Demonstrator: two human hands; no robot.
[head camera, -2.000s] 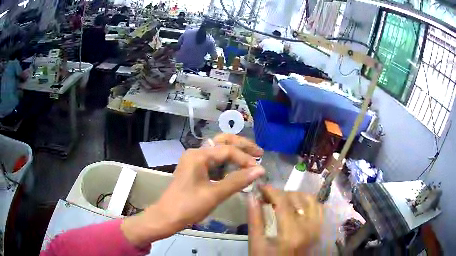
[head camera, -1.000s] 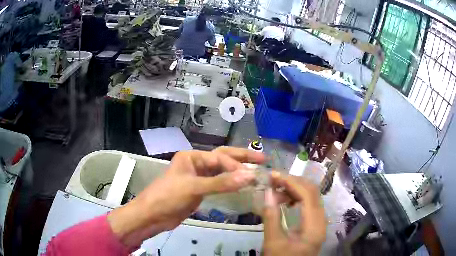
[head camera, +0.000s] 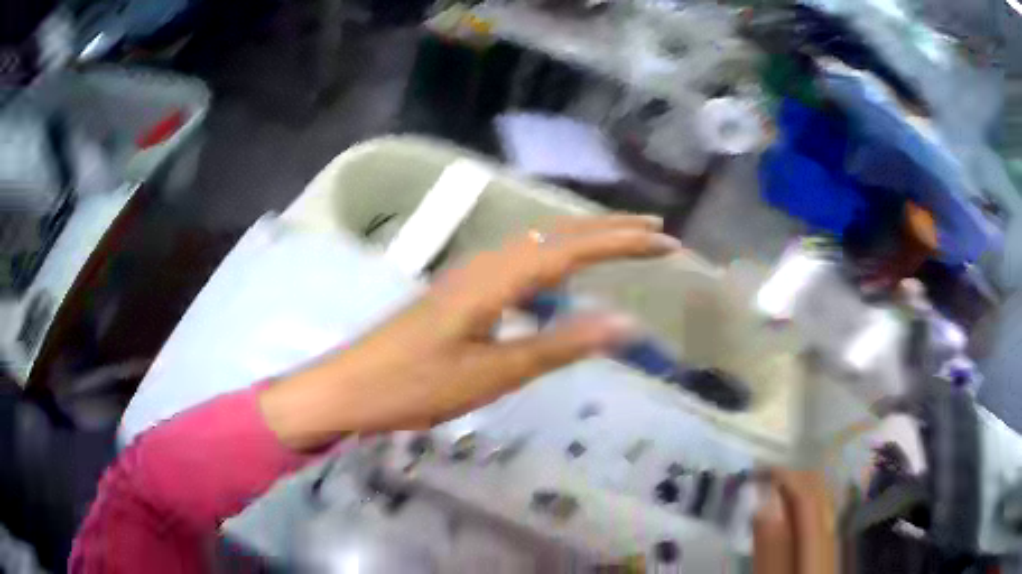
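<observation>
The picture is blurred by motion. My left hand (head camera: 482, 325), with a pink sleeve, is over the white table (head camera: 258, 308) and the near side of the cream trough. Its thumb and fingers are apart, and I see nothing held between them. My right hand (head camera: 796, 521) is at the bottom right, small, blurred and cut off by the edge, so I cannot tell if it holds anything. A pale sewing machine (head camera: 504, 493) with small dark parts lies along the bottom.
The cream trough (head camera: 359, 179) runs behind the table, with a white strip (head camera: 439, 219) across it and dark and blue items inside. A blue crate (head camera: 813, 174) and a white disc (head camera: 731, 126) are farther back right. Another table and trough stand at the left.
The view has tilted down and turned left. My hands, together at a small piece before, are now apart: the left has opened and the right has dropped to the bottom edge.
</observation>
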